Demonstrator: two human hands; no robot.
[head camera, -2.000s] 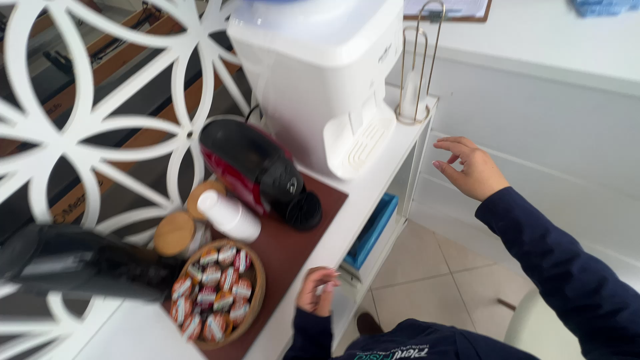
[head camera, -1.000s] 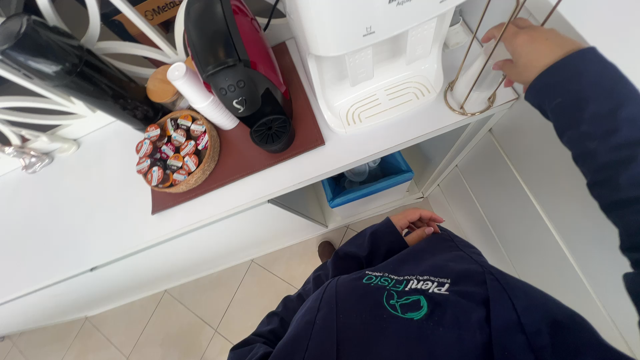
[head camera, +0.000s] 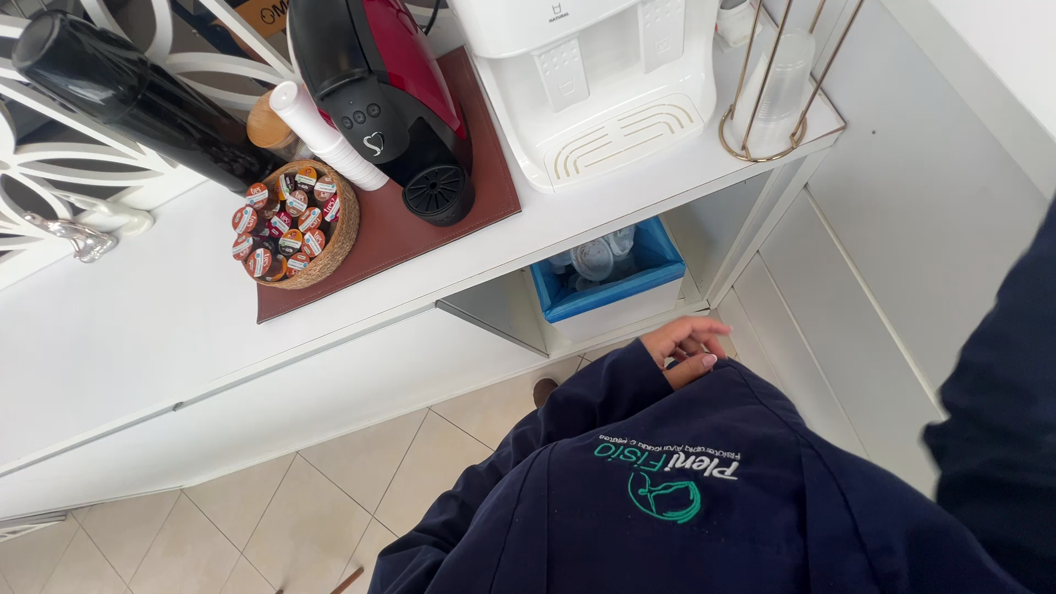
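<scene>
My left hand (head camera: 689, 348) is in front of my torso, its fingers loosely curled and apart, holding nothing that I can see. Beyond it a white bin with a blue liner (head camera: 610, 289) stands in the open shelf, with used clear plastic cups inside. My right hand is out of view; only the dark right sleeve (head camera: 1002, 396) shows at the right edge. On the white counter, a gold wire holder (head camera: 759, 155) has clear plastic cups (head camera: 780, 91) stacked in it. Left of it stands a white water dispenser (head camera: 623, 140).
A red and black capsule coffee machine (head camera: 375, 107) stands on a brown leather mat (head camera: 487, 177). Beside it are stacked white cups (head camera: 330, 144), a woven basket (head camera: 342, 239) of coffee capsules, a wooden-lidded jar (head camera: 271, 124) and a black thermos (head camera: 140, 99). The counter ends at a panel at right.
My right hand, at the wire cup holder one second ago, has left the view at the right. My left hand remains in front of my torso. The view has shifted since two seconds ago.
</scene>
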